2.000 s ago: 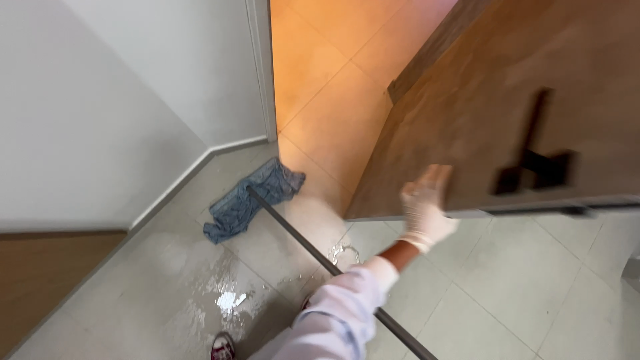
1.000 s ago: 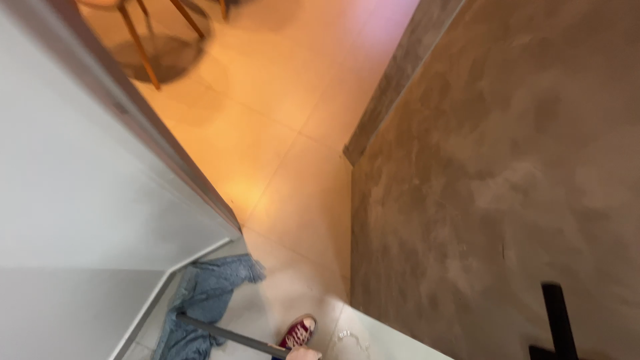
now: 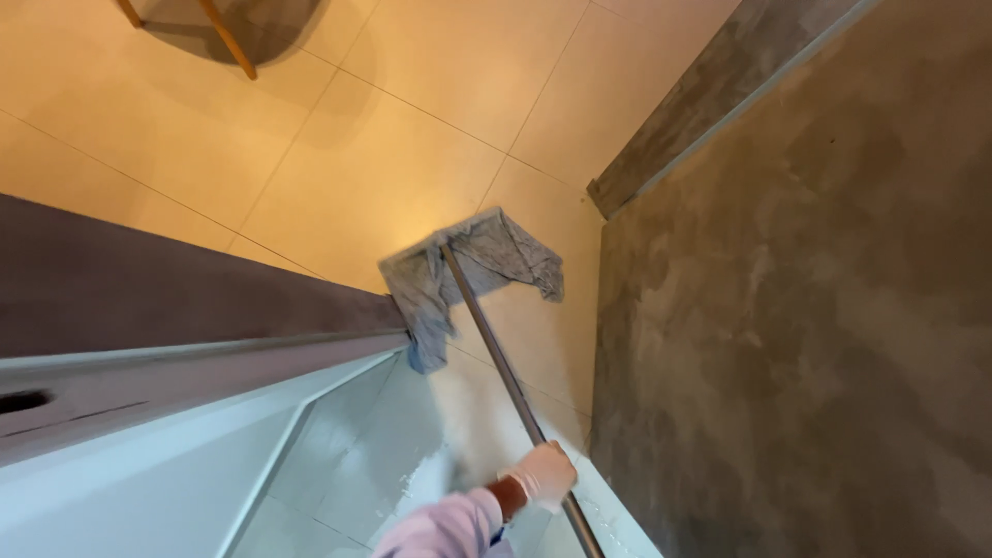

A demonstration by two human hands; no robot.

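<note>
My left hand (image 3: 543,474), in a pale thin glove below a light lilac sleeve, is closed around a dark metal pole (image 3: 496,353). From the bottom edge the pole slants up and left to a grey-blue cloth (image 3: 496,249) draped over its far end. That cloth lies on the tiled floor in the doorway, its lower left part touching the end of the door frame. The head beneath the cloth is hidden. My right hand is out of view.
A brown mottled door panel (image 3: 783,333) fills the right side. At left is a dark door frame (image 3: 194,283) above a white wall (image 3: 155,488). Wet patches (image 3: 422,473) shine on the grey tiles. Wooden furniture legs (image 3: 229,39) stand at the upper left.
The cloth has moved from the wall corner into the doorway. My left hand, near the door two seconds ago, now grips the pole. The view has shifted strongly towards the doorway.
</note>
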